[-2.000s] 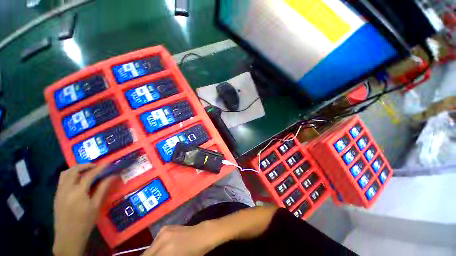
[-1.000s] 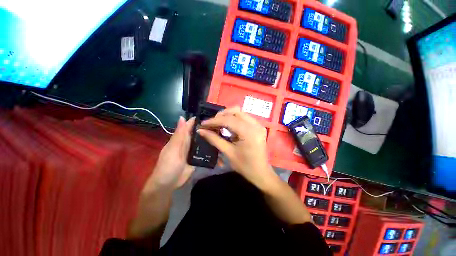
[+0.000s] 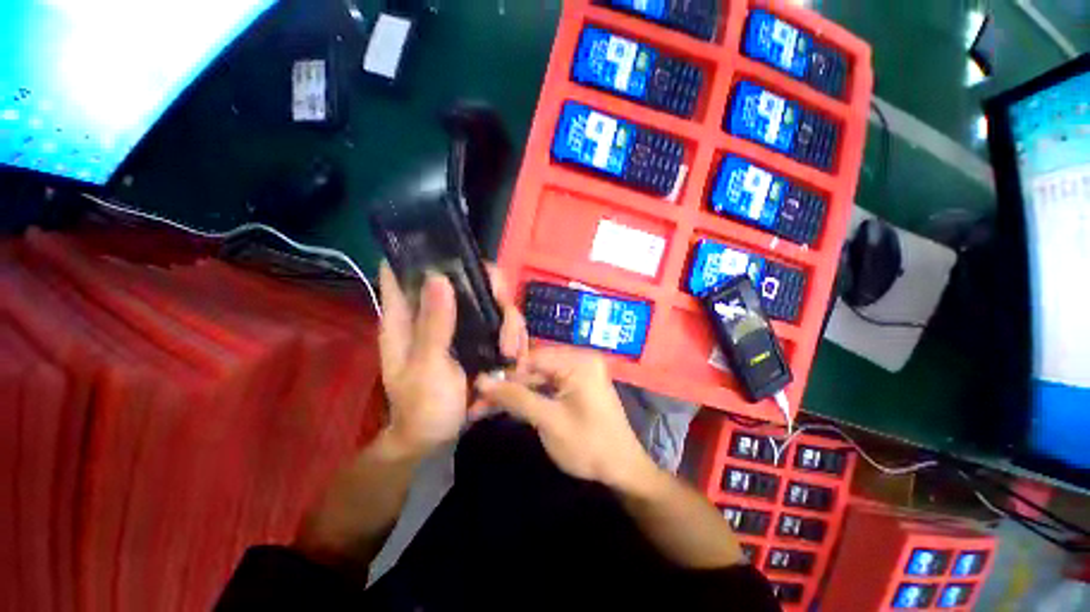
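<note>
My left hand [image 3: 421,359] holds a black handset [image 3: 445,277], tilted up over the bench edge, left of the phone tray [image 3: 544,218]. My right hand [image 3: 568,407] has its fingertips pinched at the handset's lower end, on something small and whitish; what it is cannot be told clearly. Handsets lie face up in the tray's pockets; one pocket shows only a white label [image 3: 629,245]. A black handset [image 3: 749,340] with a white cable in its end lies across the tray's lower right pocket.
Monitors stand at upper left [image 3: 114,90] and right [image 3: 1058,269]. A mouse [image 3: 871,261] rests on a pad [image 3: 896,329]. Loose handsets [image 3: 313,93] lie on the green bench. A black scanner-like object [image 3: 481,150] is behind my left hand. Tray stacks stand at left [image 3: 155,442] and lower right [image 3: 879,556].
The handset is raised and tilted in my left hand. My right hand has moved from its face down to its lower end. The tray's lower left handset is now uncovered to view.
</note>
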